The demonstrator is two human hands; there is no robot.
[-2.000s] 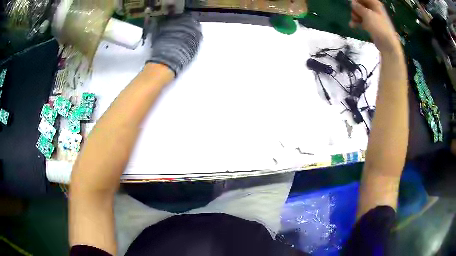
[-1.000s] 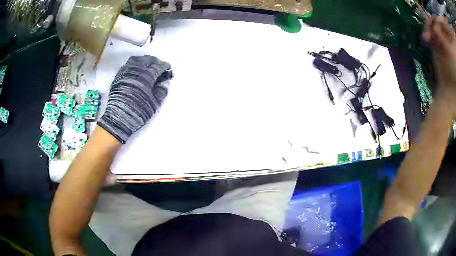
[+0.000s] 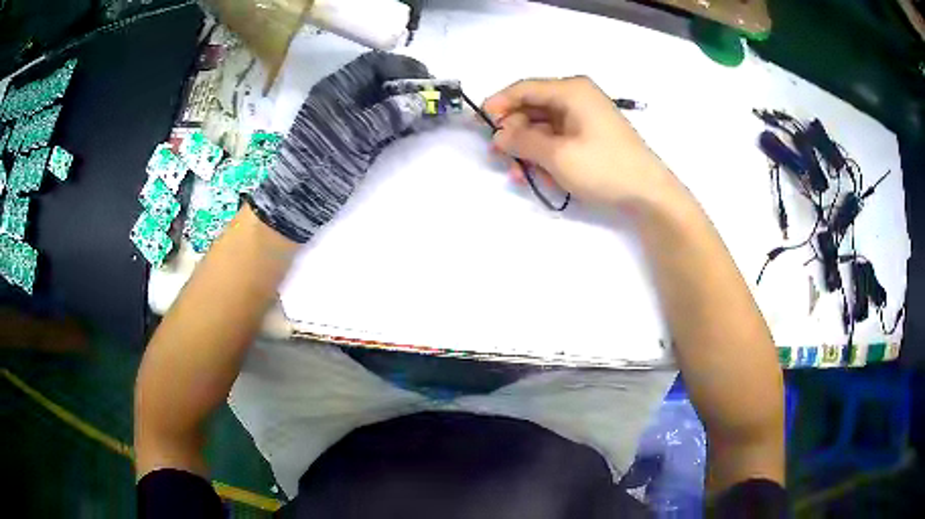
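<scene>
My left hand (image 3: 340, 132), in a grey-black mottled glove, holds a small circuit board (image 3: 438, 99) edge-on, with yellow and dark parts showing. My bare right hand (image 3: 568, 137) holds a black DC cord (image 3: 543, 188) by its upper end. The cord's end meets or nearly meets the board's right edge; whether it is joined I cannot tell. The cord loops below my right fingers, and a plug tip (image 3: 630, 103) shows behind the hand. Both hands are above the upper middle of the white sheet (image 3: 487, 274).
Green boards (image 3: 157, 208) lie piled at the sheet's left edge, and others (image 3: 25, 172) on the black mat. A tangle of black cords (image 3: 827, 203) lies at right. A white cylinder (image 3: 360, 18) and a green disc (image 3: 718, 43) are at the top. A blue bin (image 3: 678, 441) is below.
My left hand has moved up and right and now shows a board. My right hand has come in from the far right and now holds a cord. The view has shifted left.
</scene>
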